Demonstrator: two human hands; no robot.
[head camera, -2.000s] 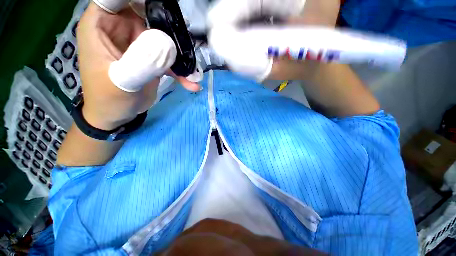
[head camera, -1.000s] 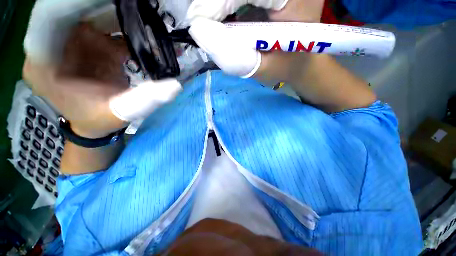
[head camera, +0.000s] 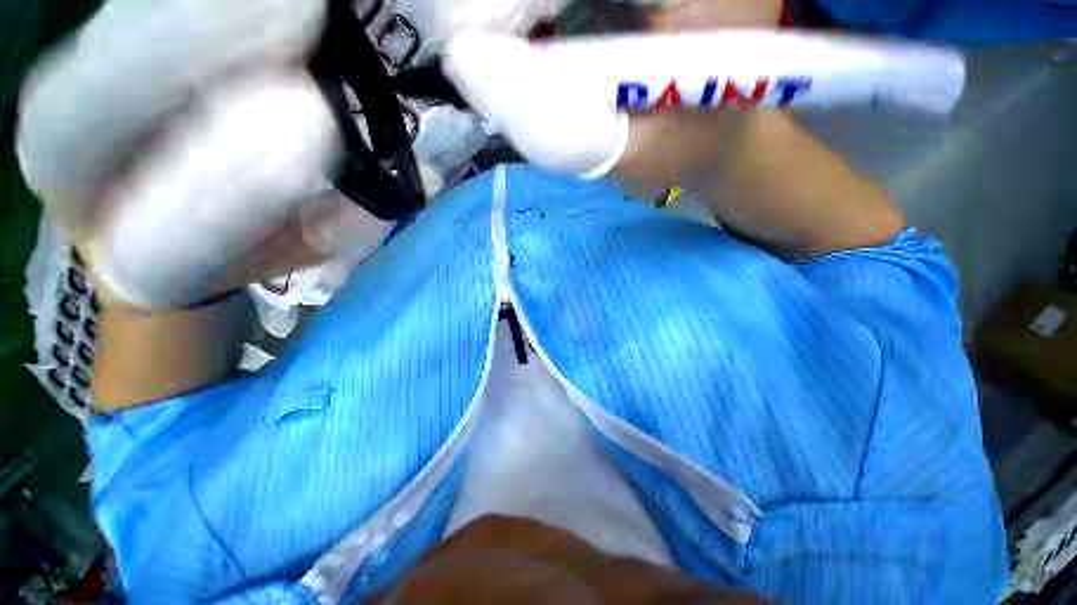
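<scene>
My left hand (head camera: 189, 142), with white finger cots and blurred, holds a glossy black frame part (head camera: 376, 130) at the upper left, in front of the chest. The part is seen nearly edge-on and tilted. My right hand (head camera: 555, 101), also in white finger cots, holds a white paint marker (head camera: 791, 73) with "PAINT" lettering. The marker lies roughly level, its barrel pointing right and its dark tip pointing left at the black part. Whether the tip touches the part is hard to tell. The top of both hands is cut off by the frame edge.
A white tray (head camera: 50, 310) with black frames lies at the far left, partly behind my left arm. More white tray with black frames (head camera: 399, 39) shows behind the hands. A cardboard box (head camera: 1030, 345) and another white tray edge (head camera: 1049, 546) are at the right.
My left hand has shifted left and turned, with its cots now nearer the camera; the black part has moved left and changed its tilt. The marker stays at about the same height.
</scene>
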